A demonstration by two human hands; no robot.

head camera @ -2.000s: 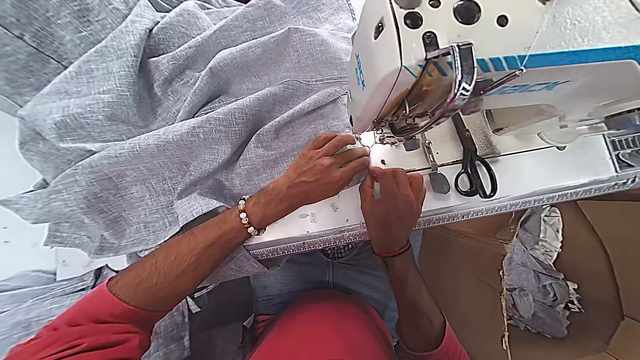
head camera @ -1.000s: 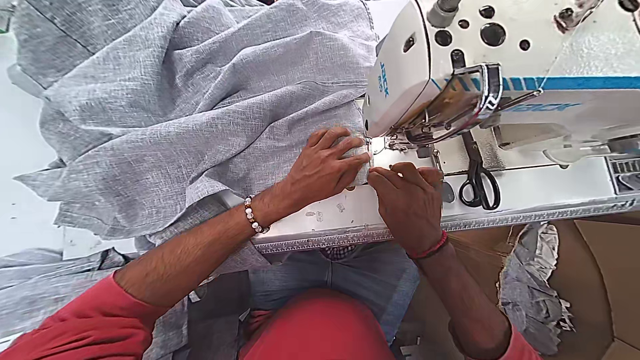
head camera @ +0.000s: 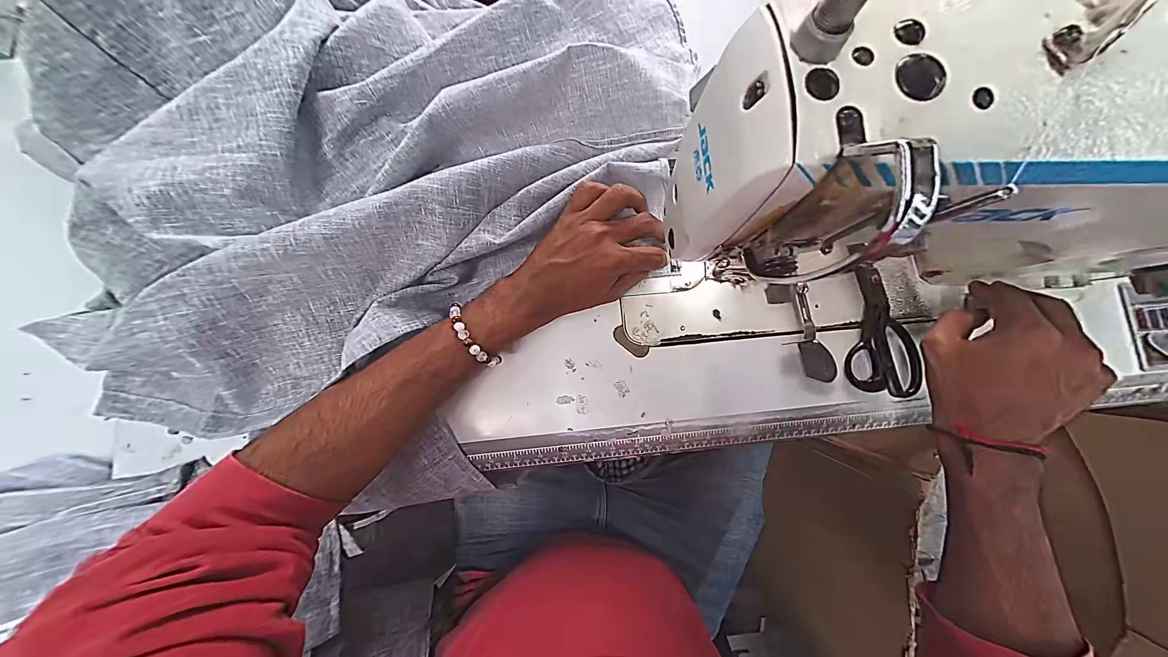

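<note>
A large piece of grey woven fabric point(head camera: 365, 192) lies in folds left of a white Jack sewing machine point(head camera: 739, 155). My left hand point(head camera: 593, 251), with a beaded bracelet at its wrist, rests on the fabric's edge just left of the needle area, fingers bent. At the right, below the machine arm, my right hand point(head camera: 1013, 356) is curled; whether anything is between its fingers cannot be made out. Black-handled scissors point(head camera: 883, 356) lie just left of that hand, beside a small metal lever with a grey flat end point(head camera: 817, 360).
A measuring tape strip point(head camera: 693, 443) runs along the front edge of the white table point(head camera: 529, 392). Below it at the right stands an open cardboard box point(head camera: 839, 520). More grey fabric point(head camera: 55, 538) lies at the lower left.
My right hand has moved right, from beside my left hand at the needle area to past the scissors. My left hand has moved slightly up along the fabric. The view has shifted closer to the machine.
</note>
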